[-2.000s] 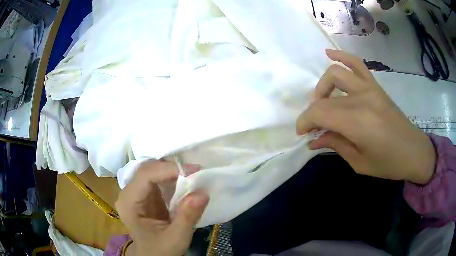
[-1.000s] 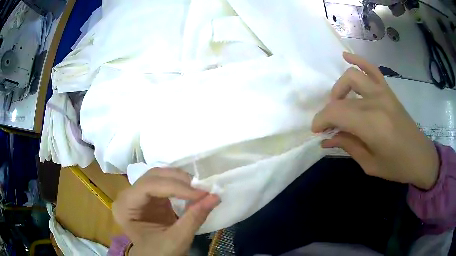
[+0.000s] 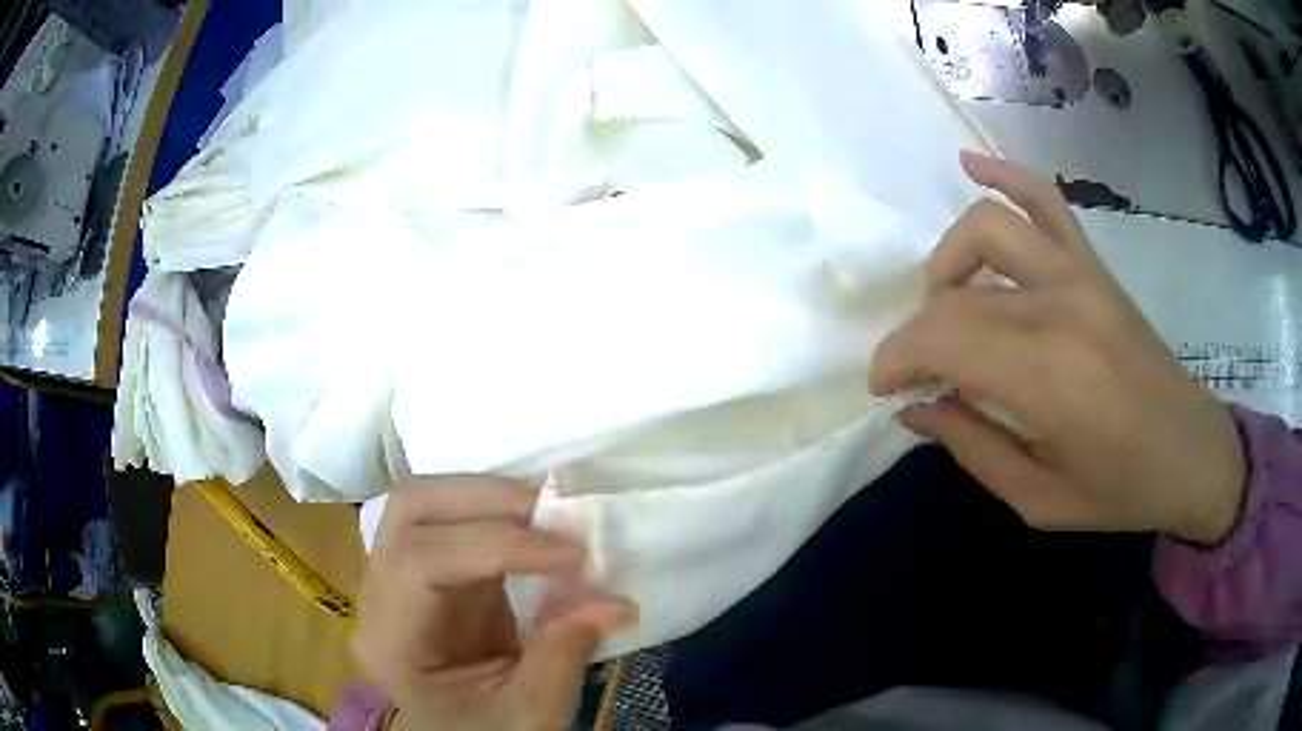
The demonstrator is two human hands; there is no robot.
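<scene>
A large heap of white cloth covers the left and middle of the view and hangs over the near table edge. My right hand pinches the folded edge of a white piece between thumb and fingers at its right end. My left hand holds the other end of the same piece at lower left, slightly blurred, with thumb and fingers around the cloth. The edge runs between both hands, with a shallow opening above it. Part of the cloth is hidden behind my left fingers.
Shears with black handles lie at the upper right. The shiny needle plate shows at the top right. A ruler-marked white table edge is at right. At left are a brown board, a yellow bar and another machine.
My left thumb and fingers have shifted on the cloth, with the thumb now lower. The dark slit seen earlier in the lower piece is no longer visible. My right hand keeps its pinch.
</scene>
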